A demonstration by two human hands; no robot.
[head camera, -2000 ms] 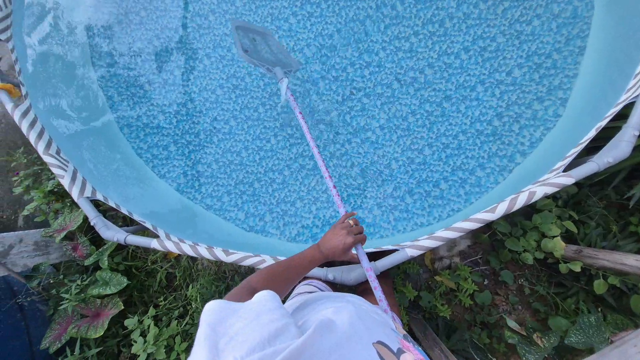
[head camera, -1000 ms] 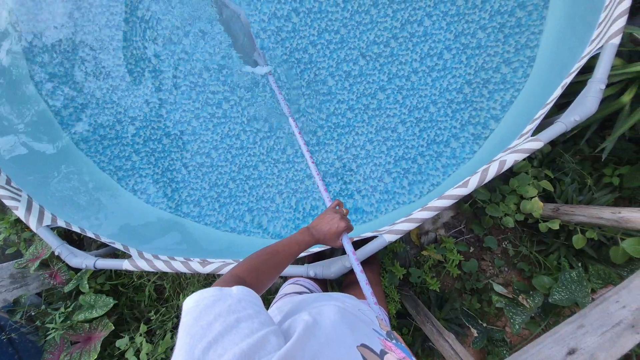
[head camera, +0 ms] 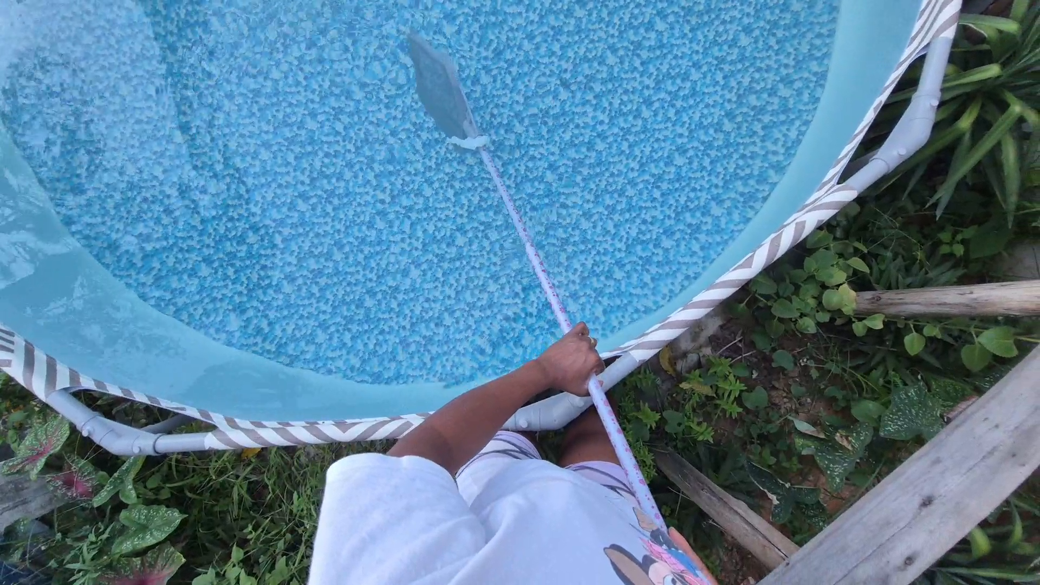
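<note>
My left hand [head camera: 573,360] is closed around a pale pole with pink and purple speckles [head camera: 536,264], just over the near rim of an above-ground pool [head camera: 715,292]. At the pole's far end, a mesh skimmer net [head camera: 443,85] lies tilted in the water, with a white piece [head camera: 469,142] where net and pole meet. The pole's lower part runs down over the front of my white shirt. Beside its lower end, a sliver of my right hand [head camera: 689,556] shows at the bottom edge; its grip is hidden.
Grey tubular frame pieces [head camera: 918,122] follow the pool's patterned rim. Leafy plants [head camera: 837,284] grow outside it. A weathered plank [head camera: 918,487] crosses the lower right, with a wooden pole [head camera: 959,299] farther up and another timber [head camera: 727,508] near my legs.
The skimmer net has turned from a broader face to a narrower, tilted one. My left hand stays closed on the pole near the rim. The view has shifted.
</note>
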